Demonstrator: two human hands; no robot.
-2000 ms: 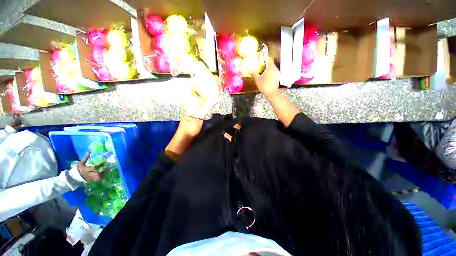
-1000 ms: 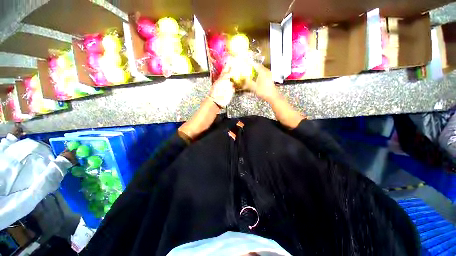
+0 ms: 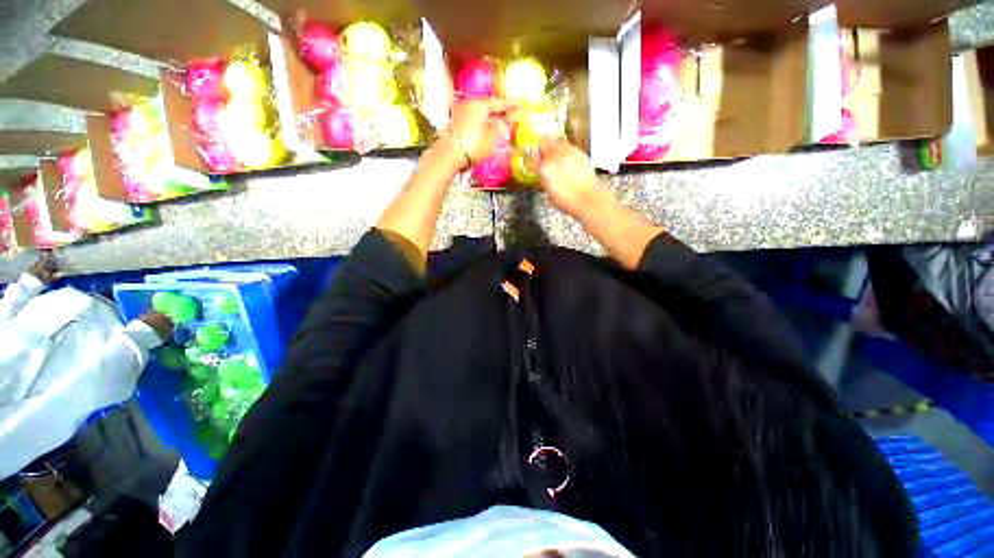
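Note:
An open brown box (image 3: 583,76) stands in front of me with pink bagged pieces (image 3: 492,167) on its left and yellow bagged pieces (image 3: 525,79) beside them. Clear film shows around the pieces. My left hand (image 3: 471,133) lies over the middle of the pink pieces, its fingertips reaching to the yellow ones; its grip is unclear. My right hand (image 3: 565,174) is at the lower yellow pieces, fingers closed around their near side. Glare hides part of the contact.
More open boxes with pink and yellow pieces (image 3: 367,82) run left; boxes at right show pink pieces (image 3: 655,93). The speckled worktop edge (image 3: 752,207) runs below. A person in white (image 3: 65,349) reaches into a blue crate (image 3: 256,327) of green pieces (image 3: 223,381).
The yellow pieces have gone down into the box beside the pink ones. My left hand has moved from below the box onto the pink pieces. My right hand is lower on the yellow pieces.

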